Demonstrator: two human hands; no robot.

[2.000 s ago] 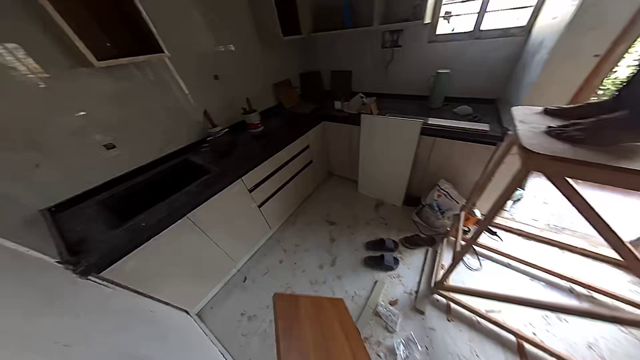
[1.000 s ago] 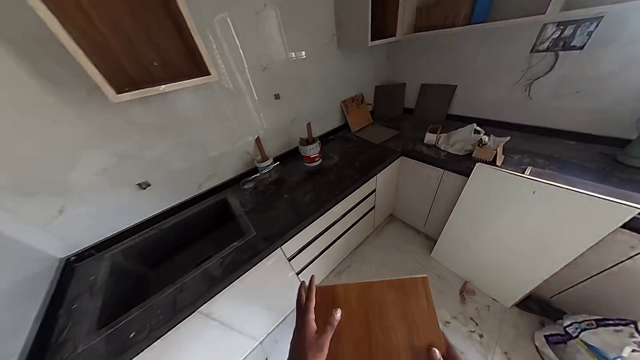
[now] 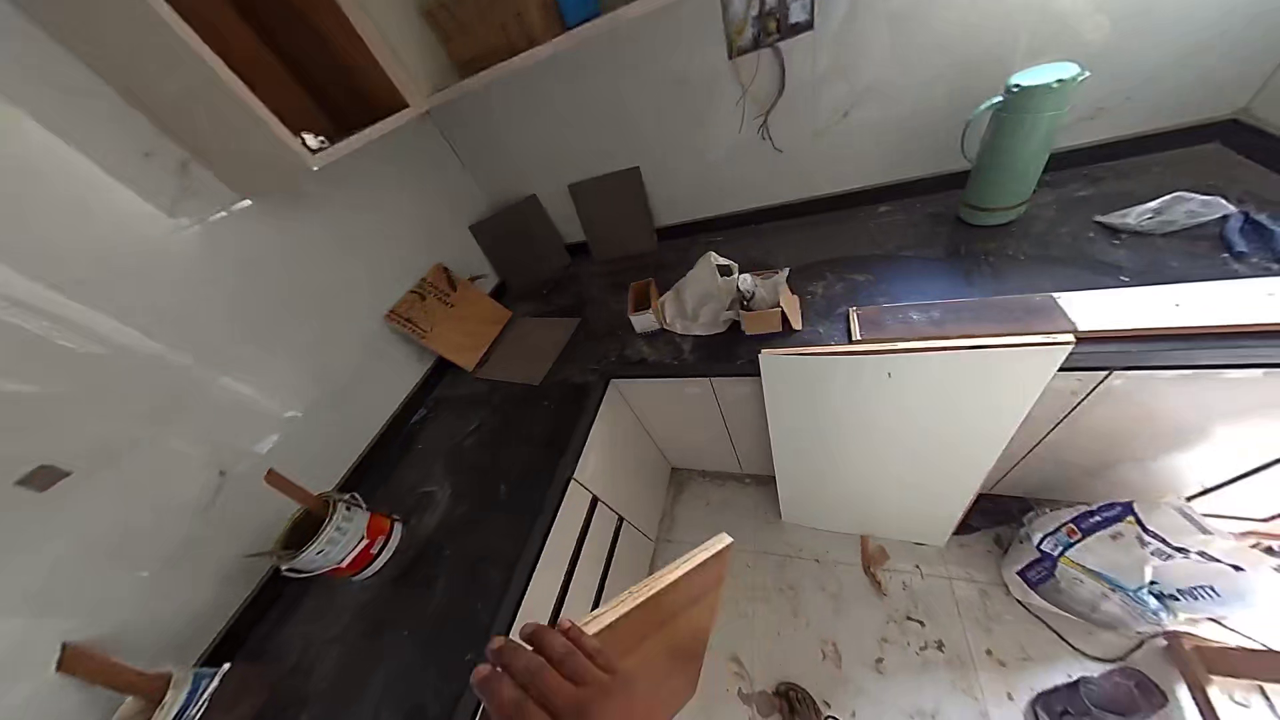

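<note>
My left hand [image 3: 550,672] grips the near edge of a wood-faced plywood board [image 3: 672,625] at the bottom centre, its fingers curled over the pale cut edge. The board is tilted above the tiled floor, beside the dark countertop [image 3: 400,520]. My right hand does not show in the current view. Left of the board, a paint bucket [image 3: 345,540] with a wooden stick in it stands on the countertop, and part of a second container [image 3: 180,695] with a stick shows at the bottom left.
A white panel [image 3: 900,430] leans on the far counter. A green jug [image 3: 1020,145], small open boxes [image 3: 765,305], a plastic bag [image 3: 703,295] and dark tiles [image 3: 613,212] stand on it. A putty bag [image 3: 1120,570], a shoe [image 3: 1100,695] and scraps lie on the floor. Open cabinets [image 3: 300,70] hang above.
The board, held flat between both hands a second ago, is now tilted with its edge up. The right hand has left view. The view has turned right toward the far counter.
</note>
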